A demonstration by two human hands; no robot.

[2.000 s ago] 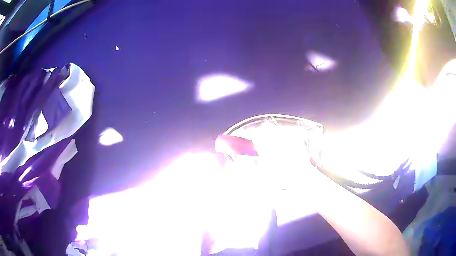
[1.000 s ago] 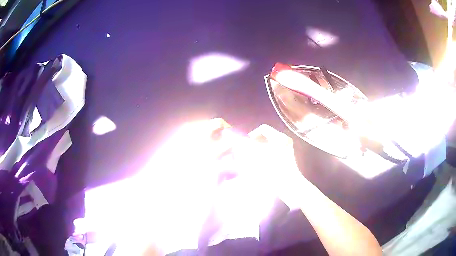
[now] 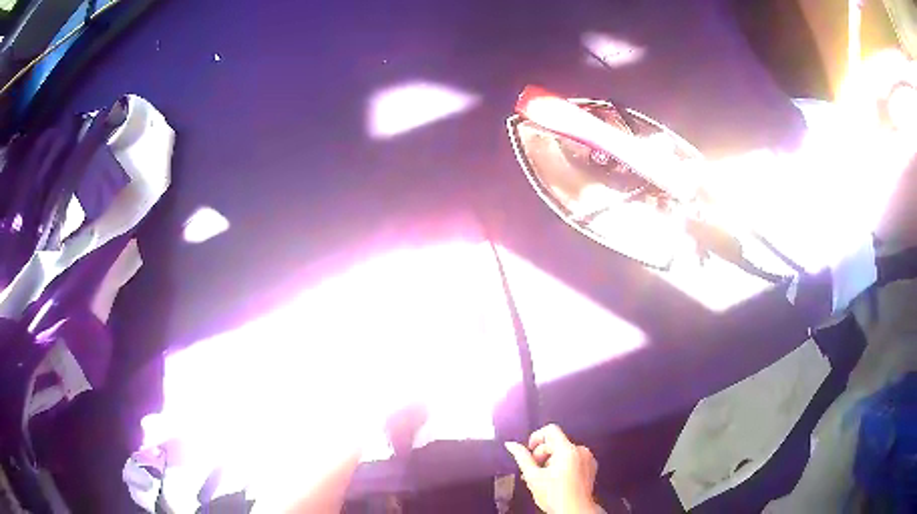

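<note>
The garment piece (image 3: 402,331) lies at the near table edge, mostly washed out by glare. A thin dark line, perhaps its edge, runs from its far side down to my right hand (image 3: 556,467). My right thumb and fingers are pinched together at the near end of that line. My left hand (image 3: 327,484) is low in the picture, left of my right hand; glare hides its fingers and what they touch. The steam iron (image 3: 588,166), with a red-tipped handle and pale outline, rests on the table beyond the garment, right of centre, with no hand on it.
A heap of dark and white cloth (image 3: 146,151) lies at the left. The dark purple table cover (image 3: 302,151) has bright sun patches. A pale grey piece (image 3: 754,422) hangs at the near right edge. Glare covers the iron's rear and the area right of it.
My right hand let go of the iron between the two earlier frames, reached the garment's far part, and has now moved down to the near edge. The iron stands turned, farther from me.
</note>
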